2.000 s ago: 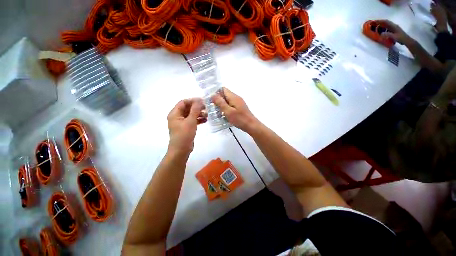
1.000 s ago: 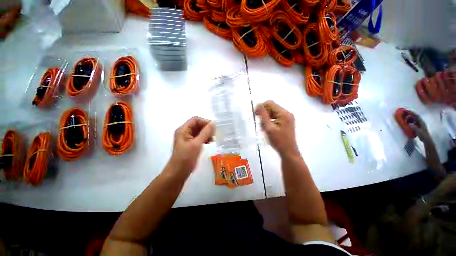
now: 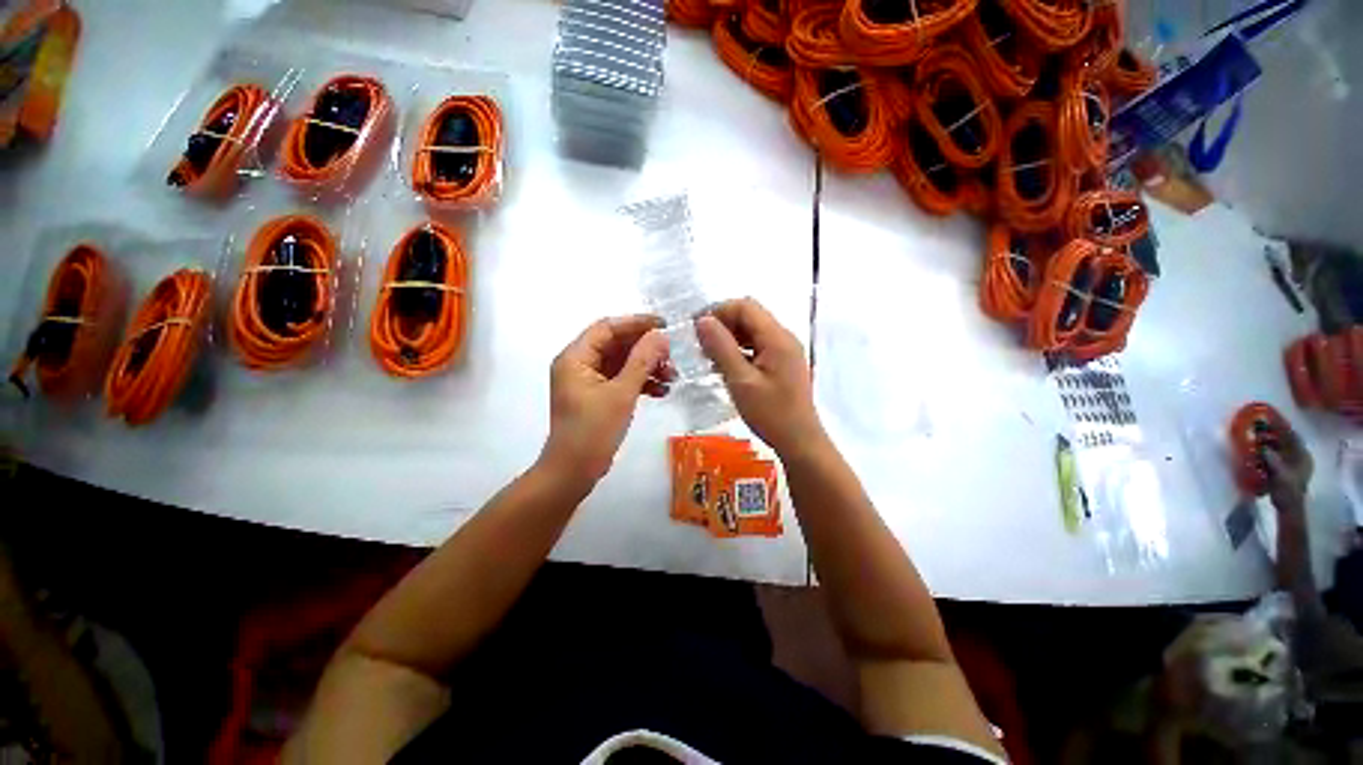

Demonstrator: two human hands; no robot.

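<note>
A narrow stack of clear blister trays [image 3: 673, 269] lies in front of me, its far end reaching away from my hands. My left hand [image 3: 616, 381] pinches its left edge near the close end. My right hand [image 3: 752, 363] pinches its right edge opposite. The fingertips partly hide the trays. A faint clear tray shape [image 3: 879, 381] lies on the table right of my right hand. Small orange insert cards [image 3: 725, 486], the top one with a white QR code, lie overlapping just below the stack.
Filled blisters [image 3: 284, 292] with orange coils stand in rows at left. A grey nested tray stack [image 3: 606, 90] is at the back. A cable coil pile [image 3: 957, 112], label sheet [image 3: 1096, 396] and yellow-green stick [image 3: 1067, 486] are at right. Another person's hand [image 3: 1286, 463] holds a coil.
The view has turned, so the table's contents sit differently. My hands were apart one second ago and are now together at the clear stack. A faint clear shape now shows at right.
</note>
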